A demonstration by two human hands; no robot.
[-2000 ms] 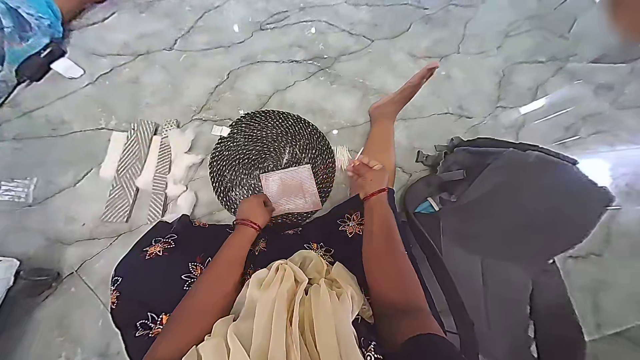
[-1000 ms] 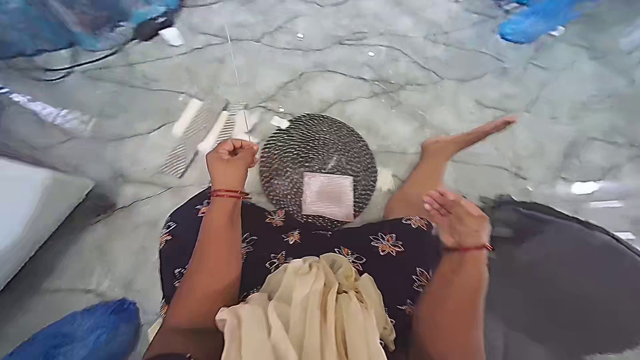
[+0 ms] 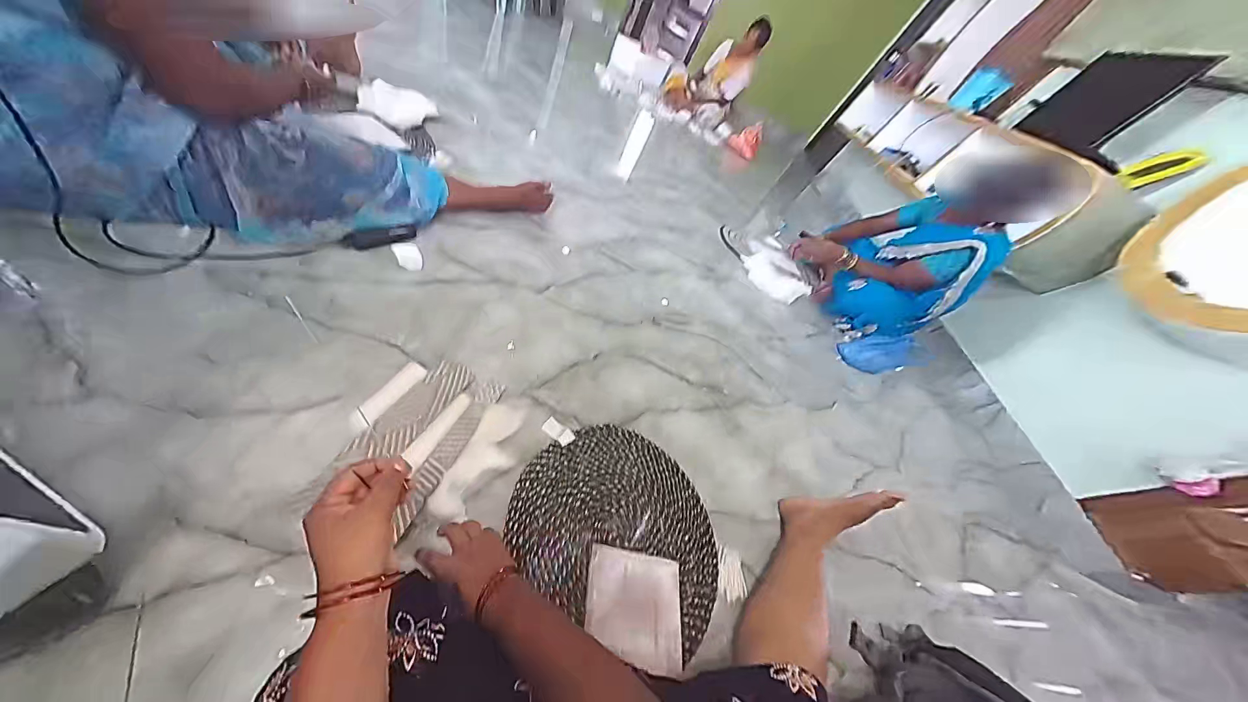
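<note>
My left hand (image 3: 356, 517) is raised at the lower left, thumb and fingertips pinched together; a thin dark line shows at the fingers, too blurred to name. Just right of it, my right hand (image 3: 470, 567) is low over the floor with fingers apart, at the left edge of a round black-and-white woven mat (image 3: 609, 487). A flat pale pink rectangular piece (image 3: 634, 604) lies on the mat's near part. Beyond my hands lie striped grey-and-white strips (image 3: 419, 405), a white roll-like strip (image 3: 390, 393) and a fluffy off-white piece (image 3: 487, 444).
A small white scrap (image 3: 558, 431) touches the mat's far edge. White sticks (image 3: 731, 573) lie right of the mat, near my bare foot (image 3: 838, 512). A dark bag (image 3: 926, 668) is at lower right. People sit on the marble floor ahead; a black cable (image 3: 156, 258) runs at left.
My right hand has moved left, from beside the leg to near my left hand. The view has tilted up, bringing more of the room into sight.
</note>
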